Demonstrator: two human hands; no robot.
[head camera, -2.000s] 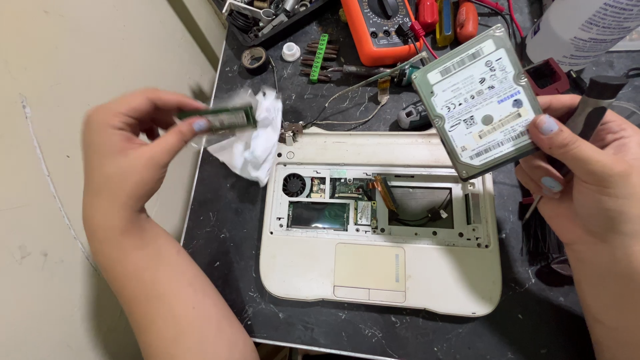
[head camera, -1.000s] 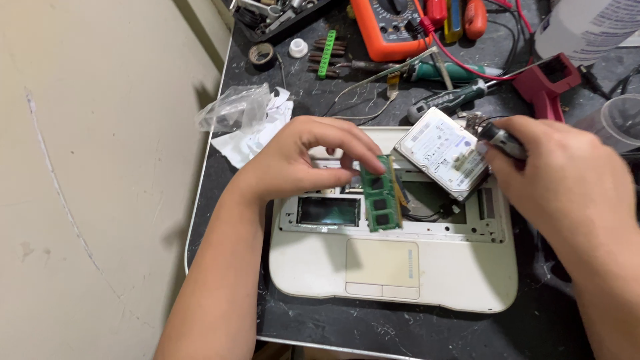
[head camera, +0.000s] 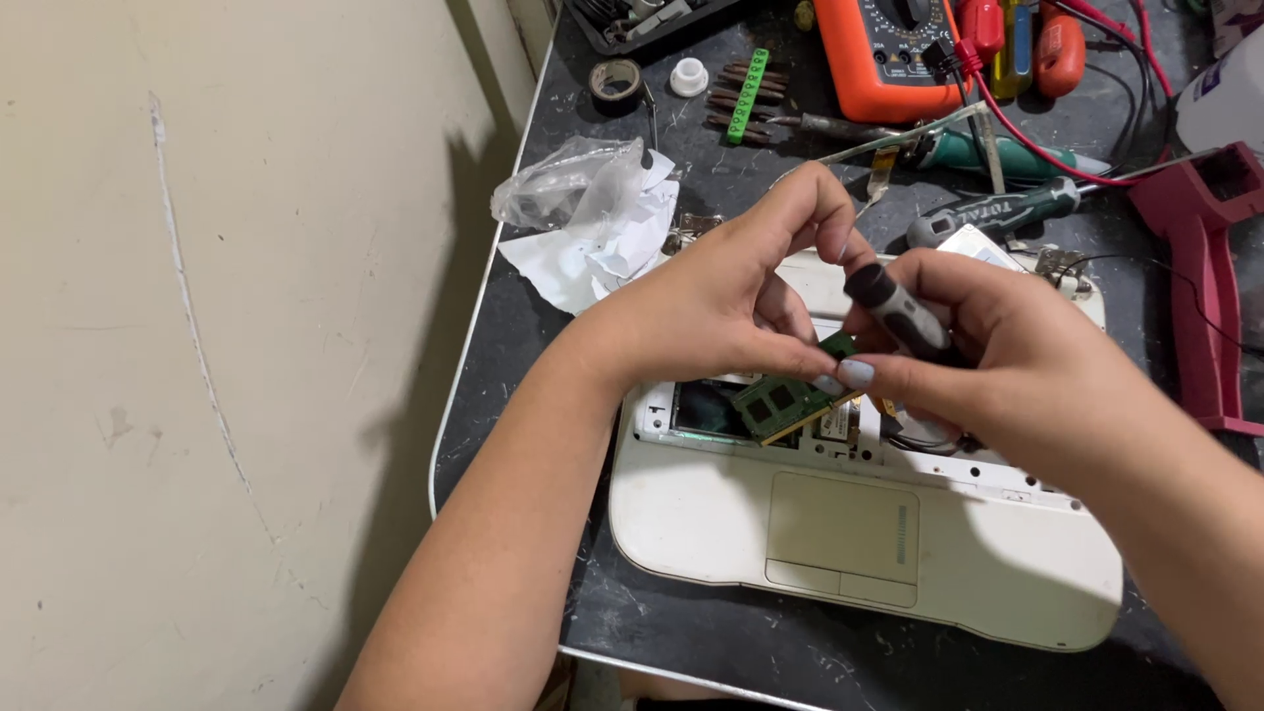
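Note:
Both hands meet above a white laptop base (head camera: 691, 523) with its keyboard area open. Between finger and thumb, my left hand (head camera: 750, 286) grips a green RAM module (head camera: 775, 403), tilted over the dark bay. My right hand (head camera: 987, 346) has its thumb at the module's upper end and also holds a screwdriver with a black and grey handle (head camera: 908, 316); its tip is hidden. Behind the right fingers, a corner of the hard drive (head camera: 981, 247) shows, resting on the laptop. The touchpad (head camera: 842, 523) lies in front of the hands.
Crumpled paper and a clear plastic bag (head camera: 583, 188) lie left. Behind are a tape roll (head camera: 616, 87), a green bit holder (head camera: 748, 97), an orange multimeter (head camera: 884, 59), a green-handled soldering iron (head camera: 1007, 156) and a screwdriver (head camera: 1017, 209). A red plastic tool (head camera: 1200, 286) lies right.
The hard drive, in my right hand two seconds ago, now rests on the laptop. The RAM module has come from over the paper at left to the laptop, and my right hand has moved to it.

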